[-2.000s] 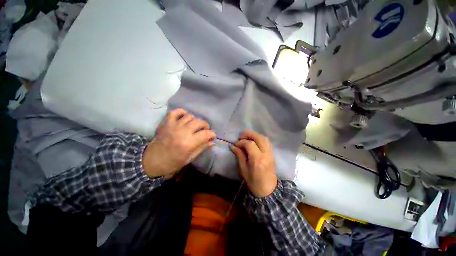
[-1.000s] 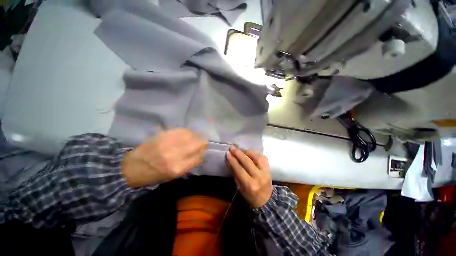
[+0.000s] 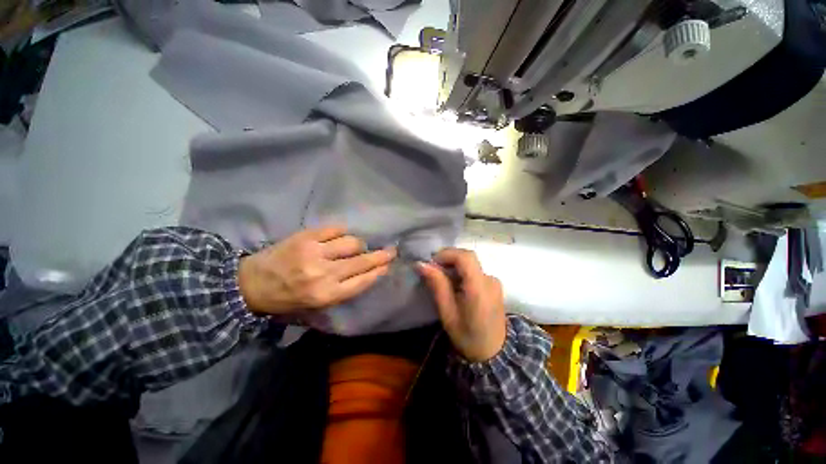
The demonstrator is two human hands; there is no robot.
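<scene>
A large grey garment panel (image 3: 263, 181) lies on the white table left of the needle area, and its near edge hangs over the table's front edge. My left hand (image 3: 317, 270) lies on the panel, fingers together and pointing right. My right hand (image 3: 466, 297) pinches the cloth with thumb and index finger near the panel's right side. The fingertips of both hands are close together but apart. The pocket opening between them is mostly hidden and cannot be made out clearly.
The sewing machine head (image 3: 625, 54) stands at upper right, its lit presser foot (image 3: 489, 152) beyond the panel. Black-handled scissors (image 3: 666, 240) and a loose grey piece (image 3: 616, 154) lie under the arm. A yellow-rimmed bin (image 3: 569, 358) is below the table edge.
The view has turned and shifted, so the machine shows larger. My left hand was blurred a second ago and now rests closer to my right. The slit line seen between the hands is now covered.
</scene>
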